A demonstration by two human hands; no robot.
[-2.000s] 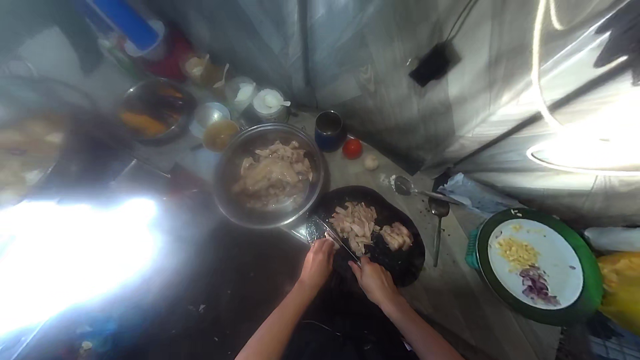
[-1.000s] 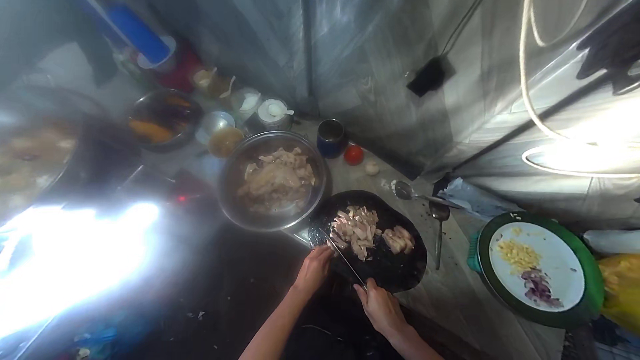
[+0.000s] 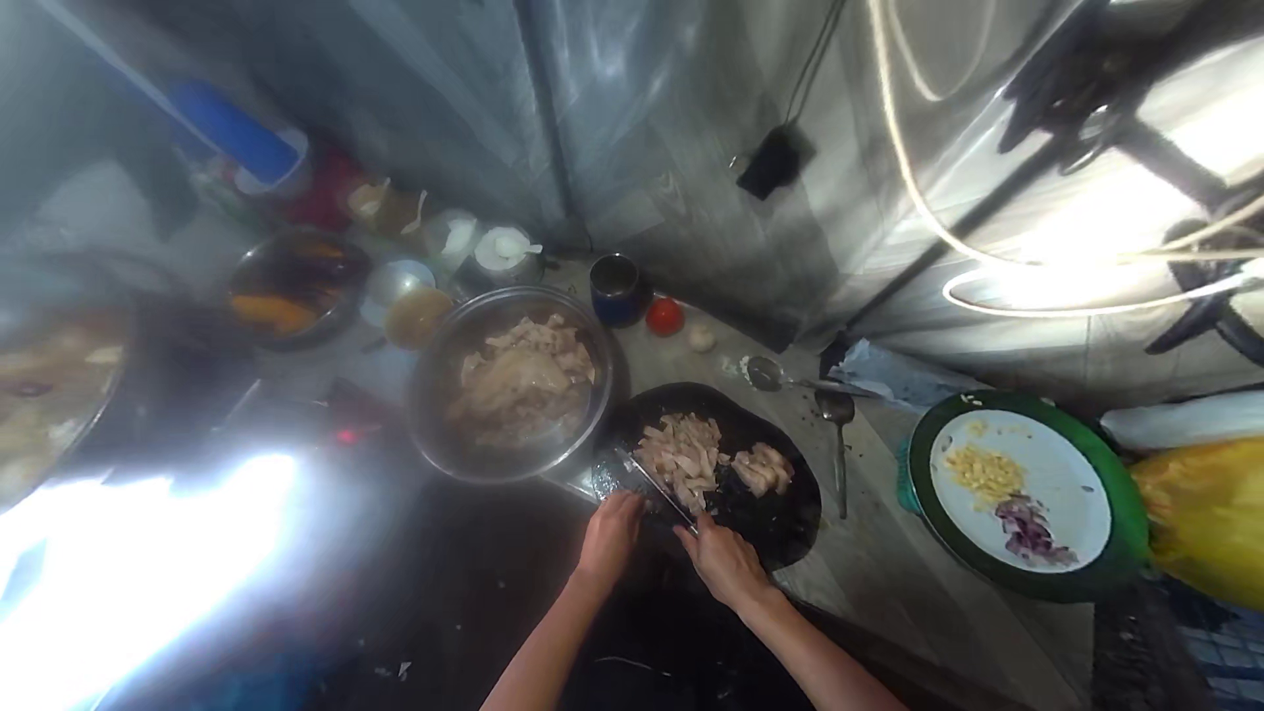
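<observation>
My right hand (image 3: 726, 558) grips a knife (image 3: 657, 491), its blade slanting up to the left over a black cutting board (image 3: 800, 523). Beside the blade lies a pile of cut pale meat (image 3: 683, 454), with a smaller pile (image 3: 762, 469) to its right. My left hand (image 3: 614, 528) rests at the board's lower left edge, near the knife; whether it holds anything is hidden. A steel bowl (image 3: 425, 434) holding more pale meat (image 3: 528, 370) stands to the upper left of the board.
Behind the board are a dark mug (image 3: 617, 291), a tomato (image 3: 665, 317) and a garlic bulb (image 3: 701, 339). Spoons (image 3: 837, 410) lie right of it. Farther right, a white plate with chopped food (image 3: 1071, 464) sits on a green basin (image 3: 1126, 533). A steaming pot (image 3: 114, 395) stands far left.
</observation>
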